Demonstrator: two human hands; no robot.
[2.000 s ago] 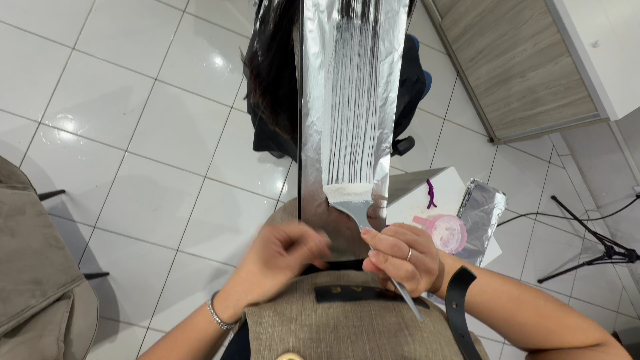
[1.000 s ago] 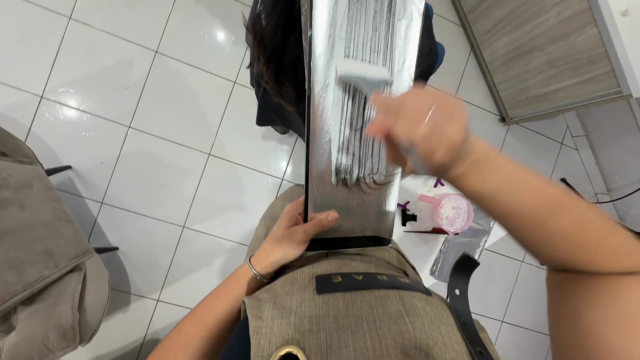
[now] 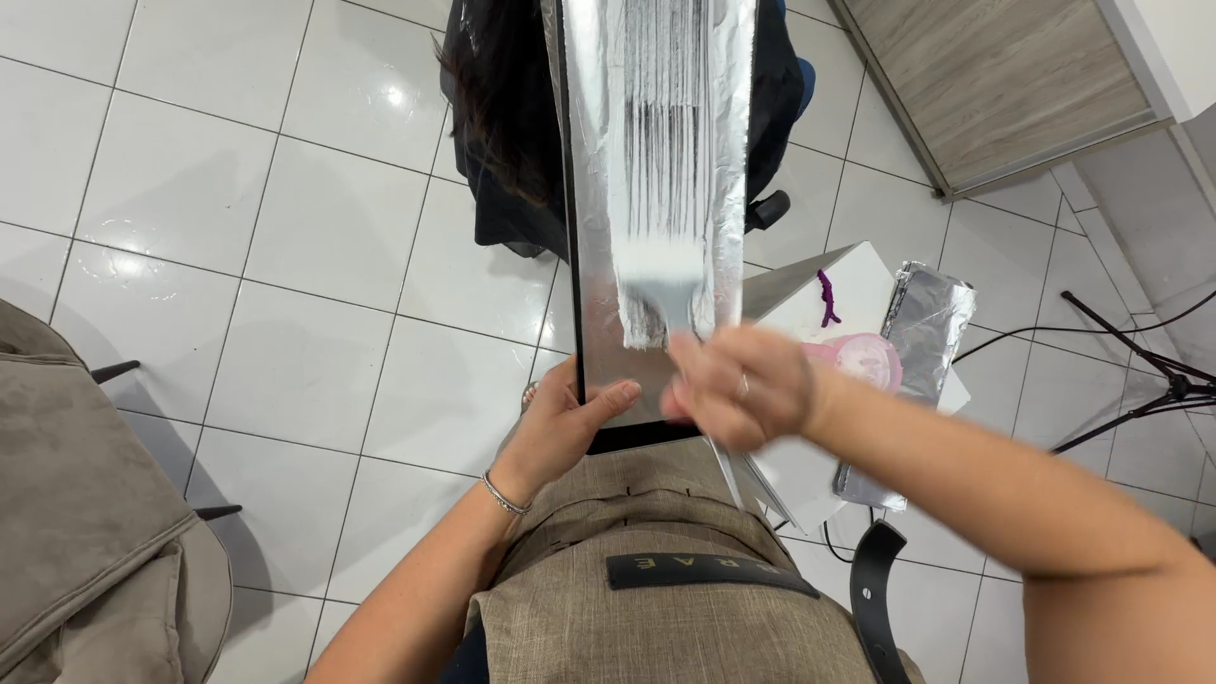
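My right hand (image 3: 746, 389), slightly blurred, grips the handle of a wide tint brush (image 3: 670, 275) whose pale bristles press on a strand of hair (image 3: 665, 142) coated with white cream. The strand lies on aluminium foil (image 3: 731, 123) over a long board (image 3: 617, 370) with a black edge. My left hand (image 3: 560, 418) holds the board's near left corner, thumb on top. Loose dark hair (image 3: 508, 114) of a person in a black cape (image 3: 513, 223) hangs left of the board.
On a white trolley top (image 3: 798, 475) at the right are a pink bowl (image 3: 866, 361) with cream, a purple clip (image 3: 826, 299) and foil sheets (image 3: 926, 328). A brown-grey chair (image 3: 85, 494) stands left, a black tripod stand (image 3: 1178, 385) right, a wood-faced cabinet (image 3: 1007, 76) upper right.
My left hand, off the board two seconds ago, has taken hold of its corner. My right hand has moved the brush from higher up the strand toward its near end since one second ago.
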